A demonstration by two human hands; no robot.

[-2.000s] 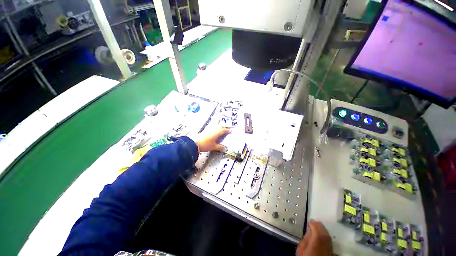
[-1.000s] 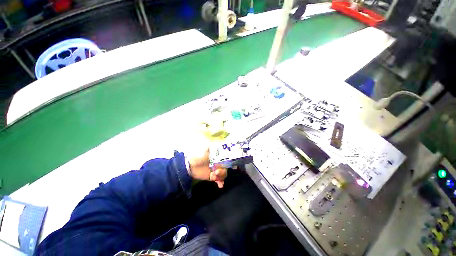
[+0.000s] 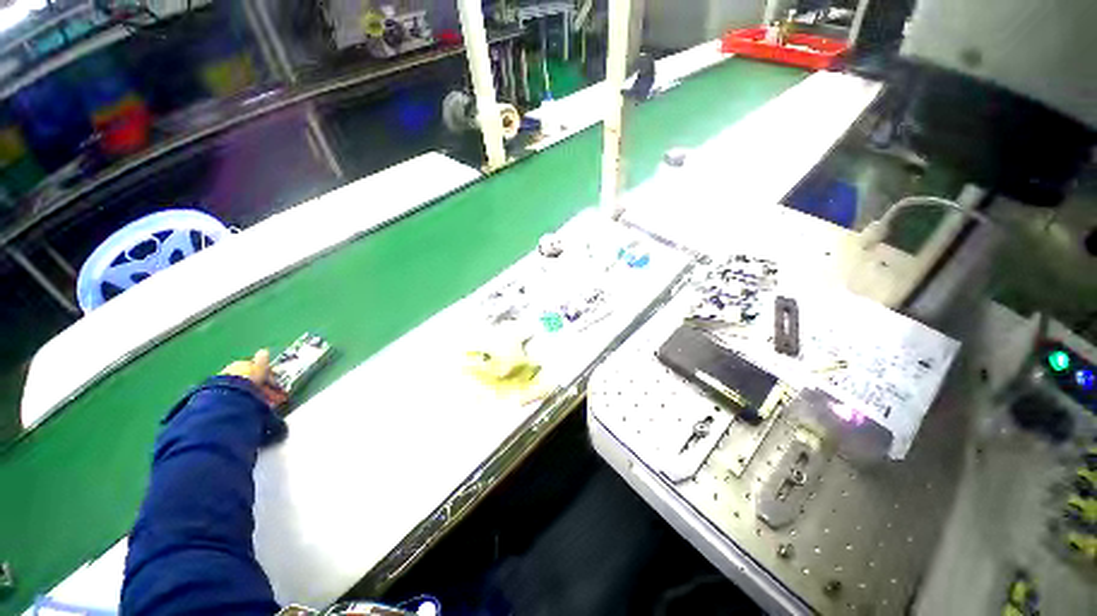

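Note:
My left hand [image 3: 258,374] reaches out at the left, over the near edge of the green conveyor belt [image 3: 397,271]. Its fingers hold a small circuit board assembly [image 3: 301,363] by its near end. The board is on or just above the belt; I cannot tell which. My right hand is not in view. The fixture's dark block [image 3: 722,369] lies on the perforated plate [image 3: 650,418], with slim metal pieces beside it.
A yellow crumpled cloth [image 3: 508,368] and small parts lie on the white bench. A printed paper sheet [image 3: 920,397] lies beside the fixture. A blue-white round stool [image 3: 150,255] stands beyond the belt. Lit buttons [image 3: 1059,361] and yellow-taped boards [image 3: 1083,517] are at the right edge.
My left hand has moved with the board from the perforated plate, across the white bench, to the green belt. The view has turned left. My right hand has left the picture.

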